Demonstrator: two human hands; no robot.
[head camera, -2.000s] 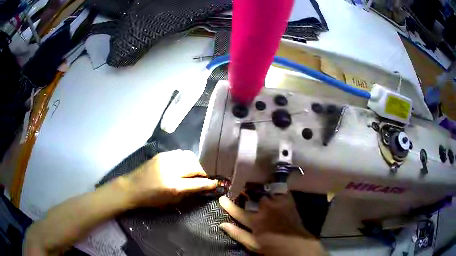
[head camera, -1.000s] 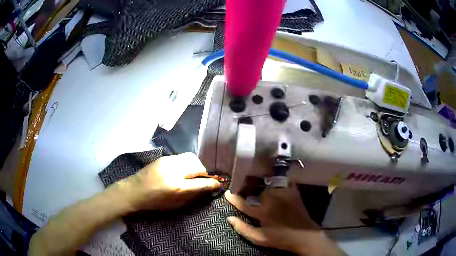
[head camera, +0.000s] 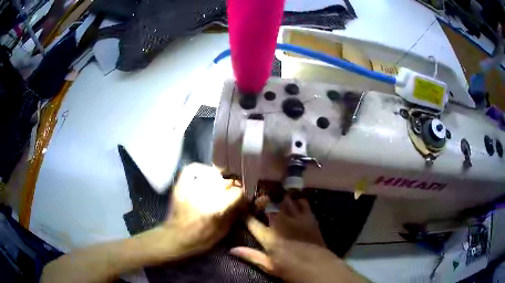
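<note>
A grey-black patterned panel (head camera: 221, 266) lies under both hands at the left end of the cream-white sewing machine (head camera: 343, 160). My left hand (head camera: 202, 213) is beside the needle area with its fingers bent down on the fabric; its fingertips are partly hidden. My right hand (head camera: 293, 237) rests on the panel under the machine head, thumb and a finger spread, other fingers partly hidden behind metal parts. A dark piece (head camera: 147, 193) extends left of my left hand. The needle and presser foot are hidden.
A pink tube (head camera: 254, 44) rises from the machine head. A blue cable runs behind it to a white box (head camera: 423, 91) with a yellow label. Dark fabric pieces (head camera: 160, 33) lie at the back left. The white table (head camera: 88, 143) has brown-orange tape along its left edge.
My left hand has turned to point more upward, its fingers more bent. The dark fabric at left has shifted into a narrow pointed shape. The machine appears slightly further left and higher in view.
</note>
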